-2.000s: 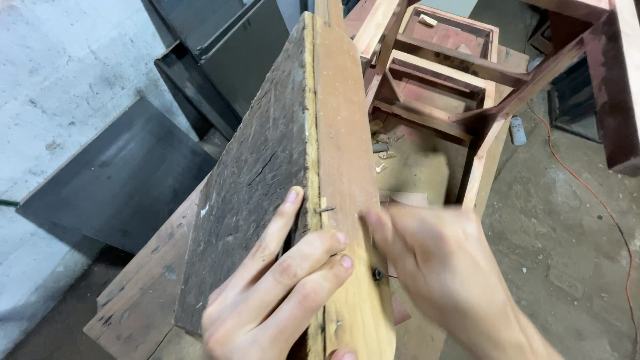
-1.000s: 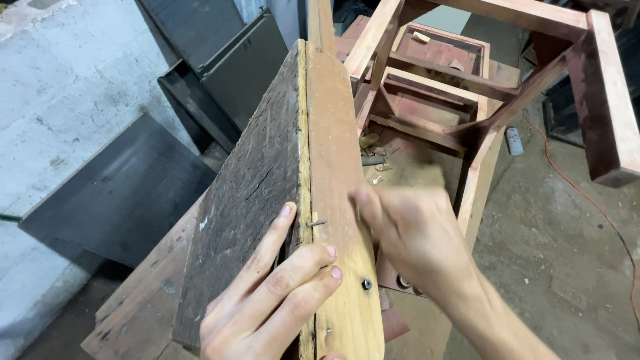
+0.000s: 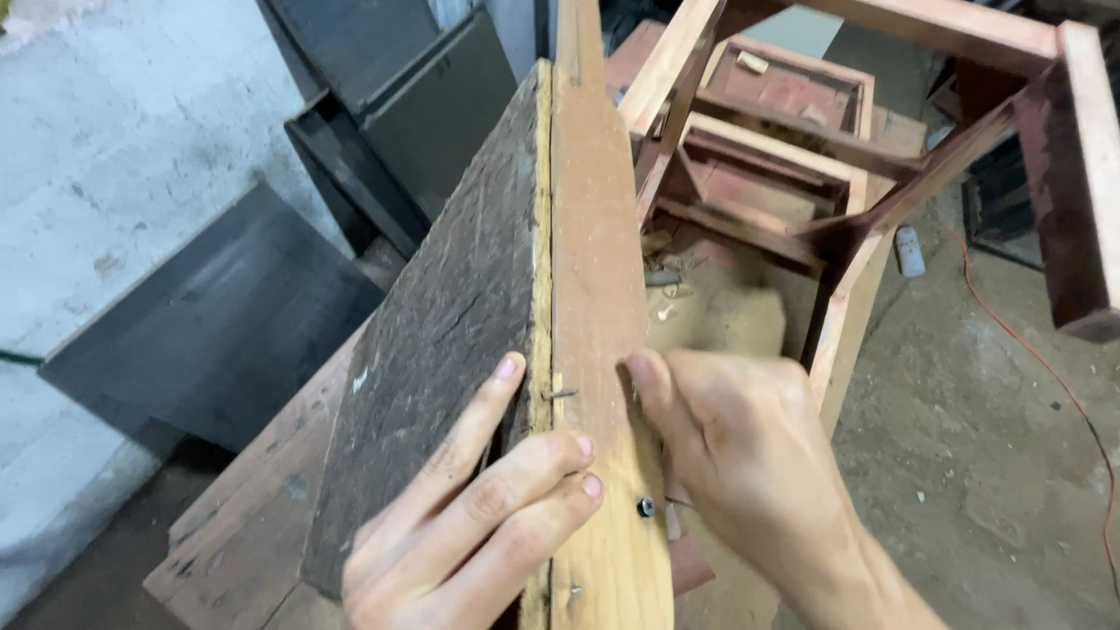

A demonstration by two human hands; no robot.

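A long wooden board runs up the middle of the view, its near end pale and bare. Against its left side lies a dark, rough-faced panel with a yellowish edge. My left hand grips the two at their seam, index finger on the panel, other fingers over the board. A bent nail sticks out by the seam just above those fingers. A dark round metal fastener sits in the board nearer me. My right hand is curled at the board's right edge; a blur lies above it, and what it holds is unclear.
Reddish wooden frames stand at the right and behind. Under the panel is a worn plank surface. Dark flat panels lean by the whitish wall at left. An orange cord crosses the floor at right.
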